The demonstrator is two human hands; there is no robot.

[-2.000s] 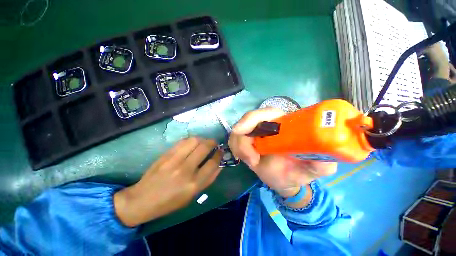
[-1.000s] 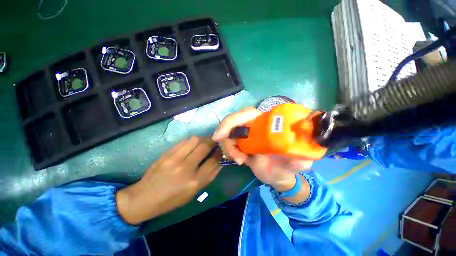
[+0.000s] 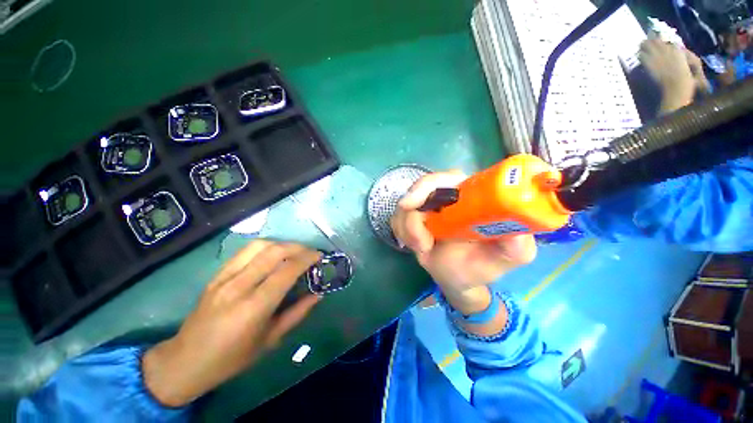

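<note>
My left hand (image 3: 239,310) has its fingertips on the left rim of a watch case (image 3: 330,273) lying on the green bench, its open inside showing green. My right hand (image 3: 462,256) is wrapped around the orange electric screwdriver (image 3: 495,202), over the right part of the screw dish (image 3: 396,198). The screwdriver's tip is hidden. Thin silver tweezers (image 3: 333,235) lie between the tray and the dish. The black foam tray (image 3: 289,153) at the left holds several watch cases.
A small white piece (image 3: 300,354) lies near the bench's front edge. Stacked pale sheets (image 3: 570,83) stand at the back right. A spring and cable (image 3: 660,140) run from the screwdriver to the right. Another person's hand (image 3: 667,70) shows at the upper right. Clear film (image 3: 248,225) lies below the tray.
The screwdriver and my right hand have moved from beside the case to the dish, uncovering the case. The view has shifted, so the tray sits further left and tilts more.
</note>
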